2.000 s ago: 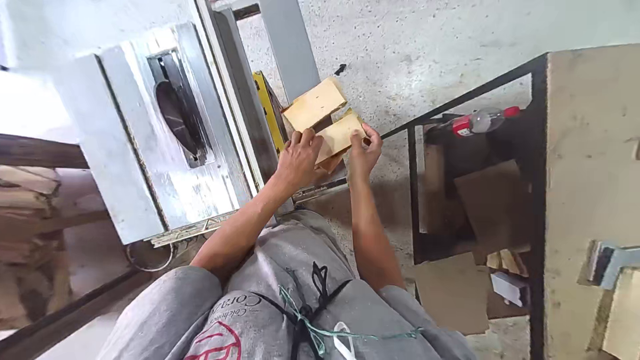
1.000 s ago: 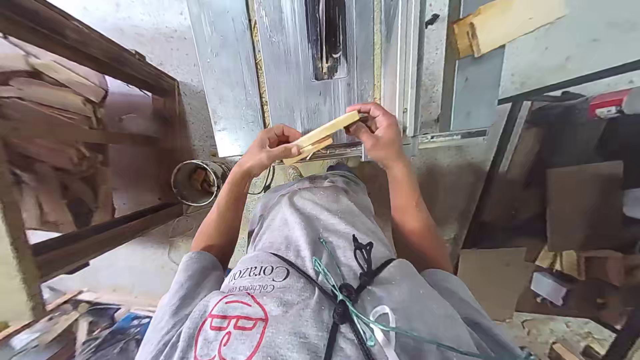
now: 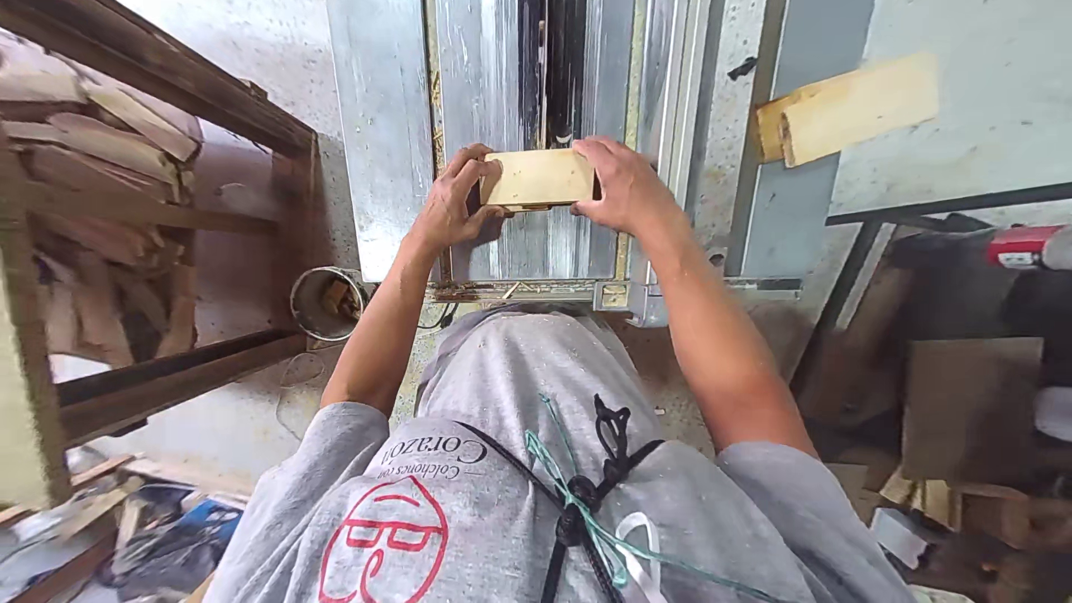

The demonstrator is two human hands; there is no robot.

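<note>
My left hand (image 3: 459, 197) grips the left end of a short pale wooden board (image 3: 538, 177), and my right hand (image 3: 621, 186) grips its right end. A sliver of more wood shows under the board's near edge, so it may be stacked on another piece. Both hands hold it crosswise over the metal table of a saw (image 3: 502, 243), just on the near side of the dark slot (image 3: 565, 75). Whether the wood touches the table cannot be told. Two further pale wooden boards (image 3: 863, 109) lie overlapped on a grey surface at the right.
A bucket with wood scraps (image 3: 327, 303) stands left of the saw. Further left, a wooden rack (image 3: 167, 205) holds stacked wood pieces (image 3: 109, 126). A dark metal frame (image 3: 946, 201) and a cardboard sheet (image 3: 971, 410) are at the right. Scraps litter the floor at lower left.
Both hands have moved forward over the saw table with the wood, now held flat side up. Two seconds ago they were right of the saw, at the boards. The view has swung considerably.
</note>
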